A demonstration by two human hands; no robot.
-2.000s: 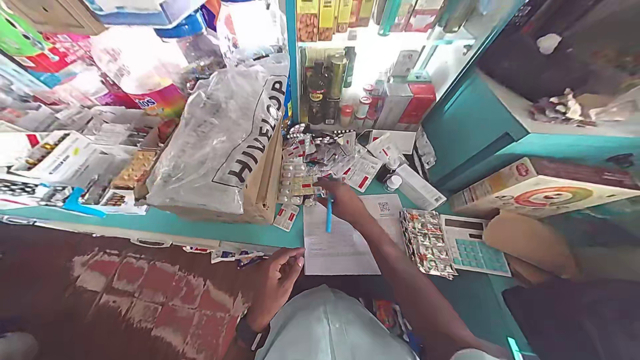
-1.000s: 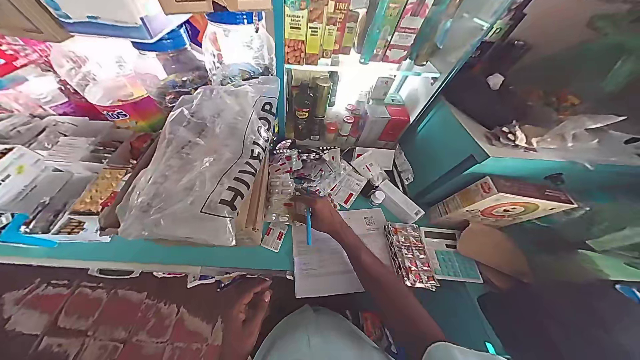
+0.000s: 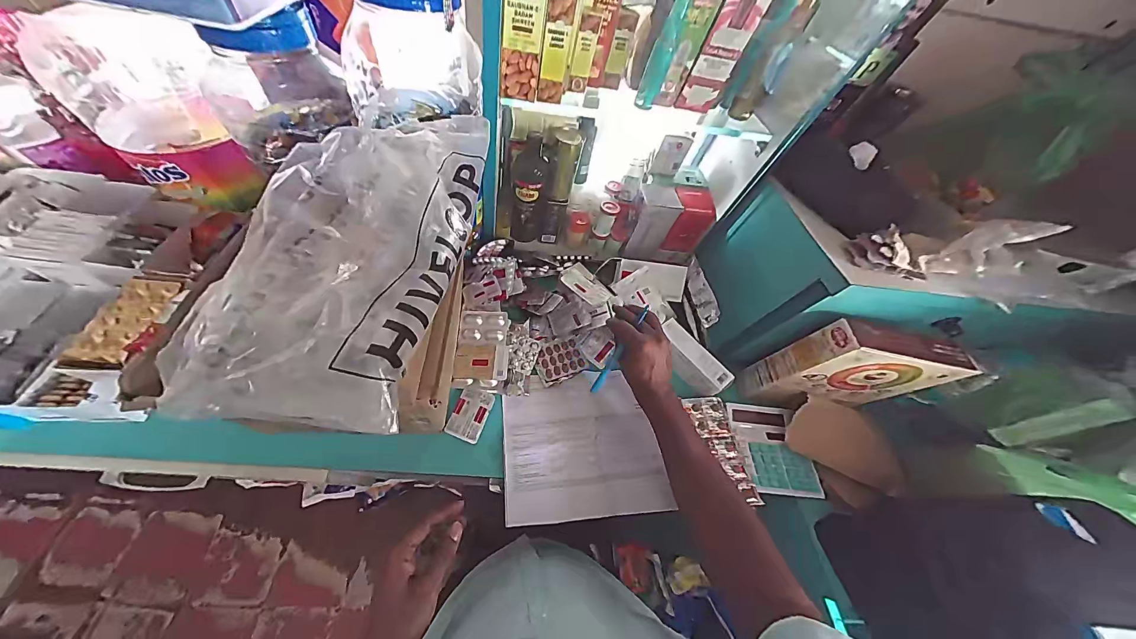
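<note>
My right hand (image 3: 643, 355) holds a blue pen (image 3: 607, 368) and reaches over a heap of blister packs (image 3: 577, 306) at the back of the teal counter. Below it lies a printed paper sheet (image 3: 577, 453). A brown-dotted blister pack (image 3: 561, 358) and a silver one with clear pockets (image 3: 482, 342) are left of the hand. My left hand (image 3: 428, 546) hangs low in front of the counter edge, its fingers curled; nothing shows in it. Strips of blister packs (image 3: 721, 444) lie right of the sheet, partly behind my right forearm.
A cardboard box under a clear plastic bag (image 3: 328, 284) fills the counter's left side, beside open cartons (image 3: 80, 306) and plastic jars (image 3: 177, 146). Behind stands a lit shelf with bottles (image 3: 530, 191) and boxes. A white carton (image 3: 697, 357) and a larger food carton (image 3: 865, 359) are at right.
My right hand with the blue pen has moved from the blister packs at the left of the heap to those further right, uncovering more of the sheet.
</note>
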